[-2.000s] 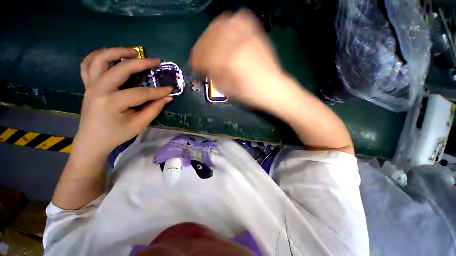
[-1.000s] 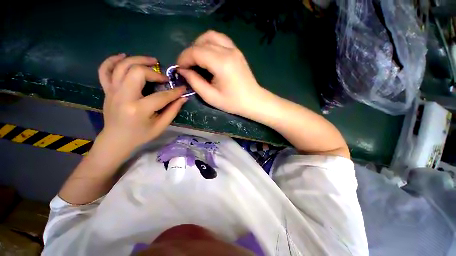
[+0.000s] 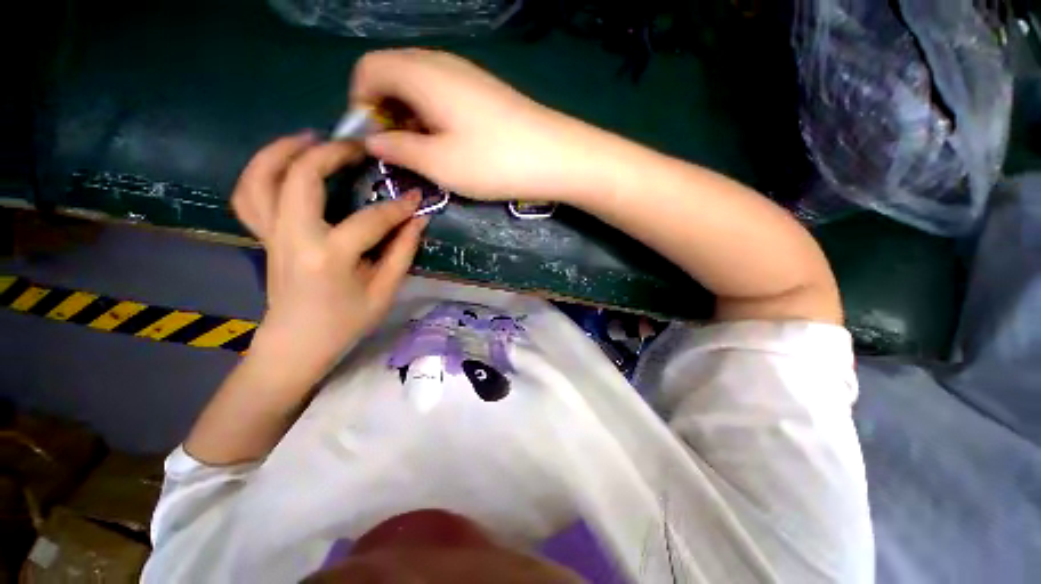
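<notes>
My left hand (image 3: 320, 222) holds a watch housing (image 3: 432, 205) by its pale rim, with thumb and fingertips near the bench edge. The housing's inside is dark and partly covered by my fingers. My right hand (image 3: 457, 131) reaches over it and pinches a small silver battery (image 3: 353, 124) with yellow at its edge, just above my left fingertips. The battery is tilted and slightly blurred. Any lead between battery and housing is too small to tell. A second housing (image 3: 532, 210) lies on the mat under my right forearm, mostly hidden.
The dark-green mat (image 3: 206, 103) has a worn front edge. A crinkled clear plastic bag (image 3: 902, 114) stands at the right, and another bag (image 3: 400, 14) lies at the back. Yellow-black tape (image 3: 126, 319) and cardboard boxes (image 3: 97, 548) are on the floor at lower left.
My right hand has come from the right to the held housing, then moved left and now grips the battery. My left hand has shifted slightly right with the housing. The view has shifted a little.
</notes>
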